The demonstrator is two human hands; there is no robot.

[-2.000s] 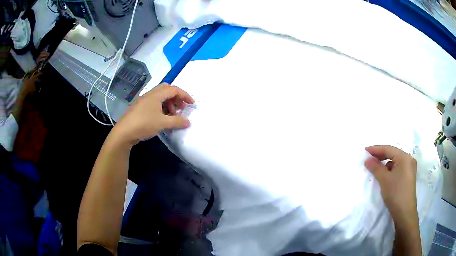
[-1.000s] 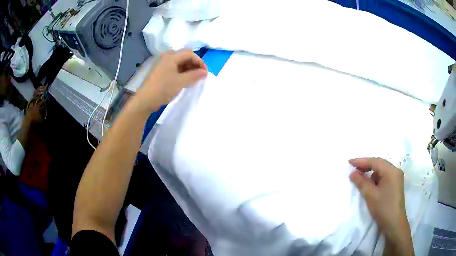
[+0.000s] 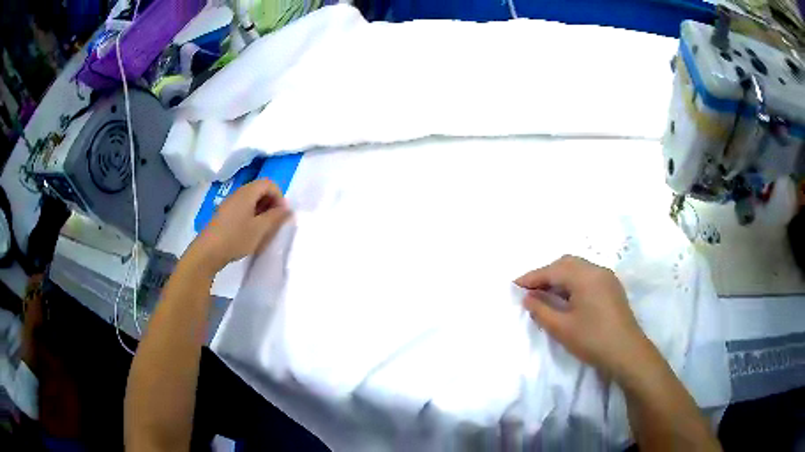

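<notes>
A large white eyelet fabric [image 3: 424, 256] spreads over the table and hangs over its front edge. Small cut-out holes show near its right side. My left hand [image 3: 245, 221] pinches the fabric's left edge between thumb and fingers. My right hand [image 3: 578, 305] pinches the fabric at its middle right. The right end of the fabric lies by the needle area of the sewing machine [image 3: 719, 115]; the presser foot is too small to make out clearly. A folded white cloth [image 3: 494, 79] lies across the back.
A grey machine end with a round vent [image 3: 115, 154] stands at the left, with a white cord hanging before it. A purple bundle [image 3: 141, 40] lies behind it. A measuring scale [image 3: 768, 360] runs along the right front edge. Another person's arm shows at the far left.
The view has turned right, showing more of the sewing machine. My left hand first lifted the fabric's left edge away from me and is now lower over the table. My right hand still pinches the fabric.
</notes>
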